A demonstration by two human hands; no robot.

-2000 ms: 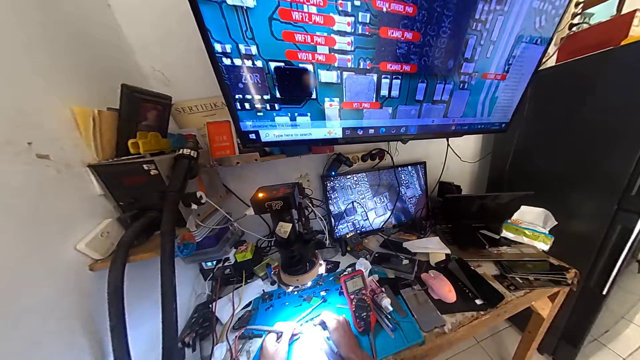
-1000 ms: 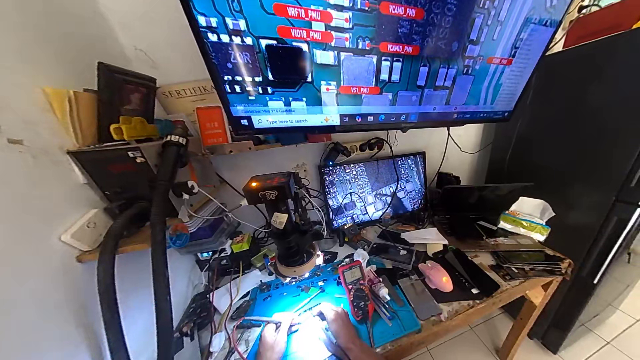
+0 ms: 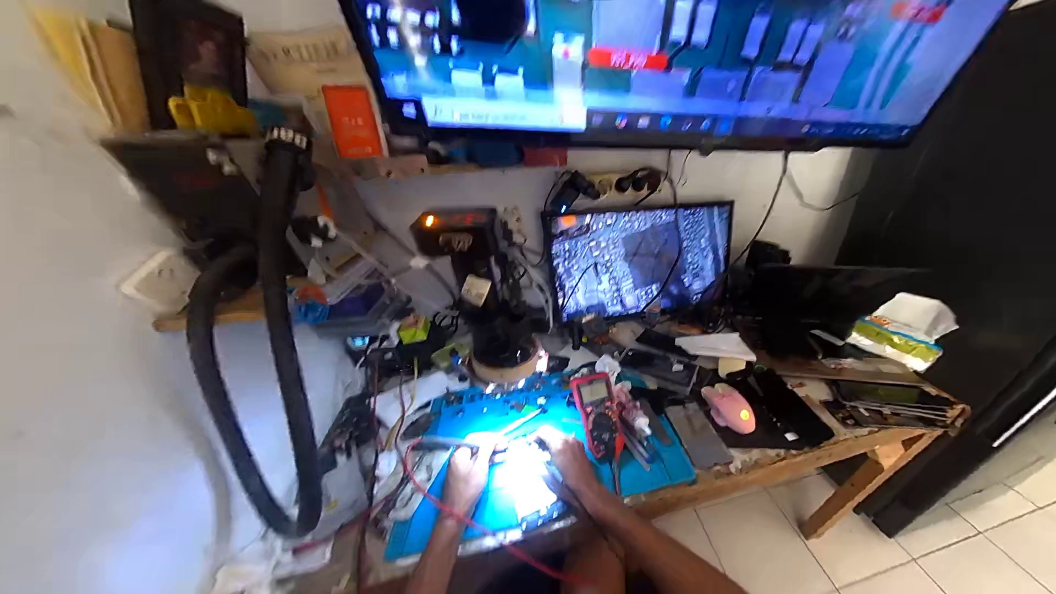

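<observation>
A blue work mat (image 3: 404, 540) lies under a very bright light that washes out its middle. My left hand (image 3: 469, 470) is at the left of the glare, by a dark slim tool with a red cable (image 3: 429, 495); its grip is blurred. At the glare's right side is my right hand (image 3: 569, 462), near a dark cable or probe; its fingertips are too bright to read. A microscope (image 3: 499, 342) stands just behind the hands. Beside my right hand lies a red multimeter (image 3: 601, 404). Whatever lies between the hands is hidden by glare.
A monitor (image 3: 643, 260) with a magnified circuit board stands behind the mat, below a large screen (image 3: 660, 74). A pink mouse (image 3: 728, 408) and tissue pack (image 3: 903, 330) are at right. Thick black hoses (image 3: 285, 346) hang at left. The wooden table edge (image 3: 792, 452) runs along the front right.
The view has shifted closer and lower. A red cable now crosses over my left forearm. The small monitor's magnified board picture has changed, with a large dark chip now at its middle.
</observation>
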